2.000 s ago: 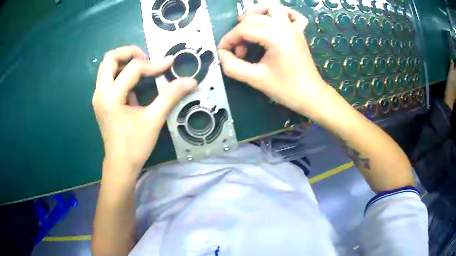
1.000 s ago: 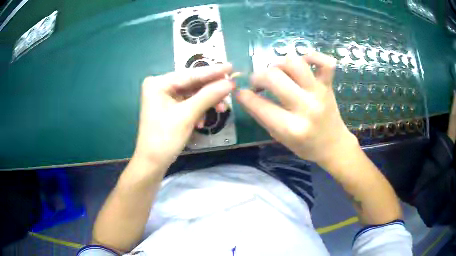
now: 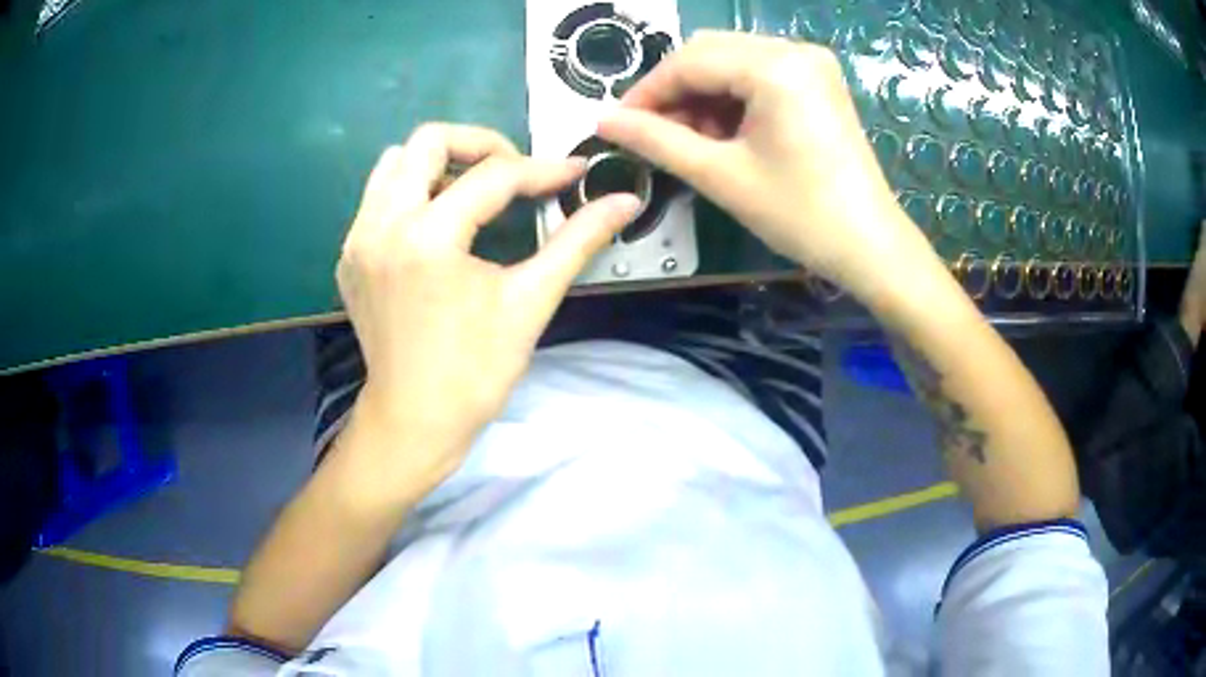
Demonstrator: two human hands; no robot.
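A silver-white metal plate [image 3: 558,117] with round openings lies on the green bench, its upper end cut off by the picture's top edge. My left hand [image 3: 443,284] is at the lowest visible opening, with thumb and forefinger on a thin round ring part [image 3: 647,183] that sits in or over this opening. My right hand [image 3: 794,159] is just above that opening, over the plate's right side, with thumb and forefinger tips close together. Whether they pinch something small cannot be told. The opening above shows an inner ring and curved slots.
A clear blister tray [image 3: 979,165] with rows of round pockets lies right of the plate; its front row has copper-gold edges. The green bench's front edge [image 3: 238,333] runs before my body. A blue stool [image 3: 113,456] stands at lower left. A person's dark clothing [image 3: 1137,437] is at the right.
My left hand has moved from in front of my right hand to the plate's lowest visible opening. My right hand has moved slightly up and left. The plate appears higher and further right in view.
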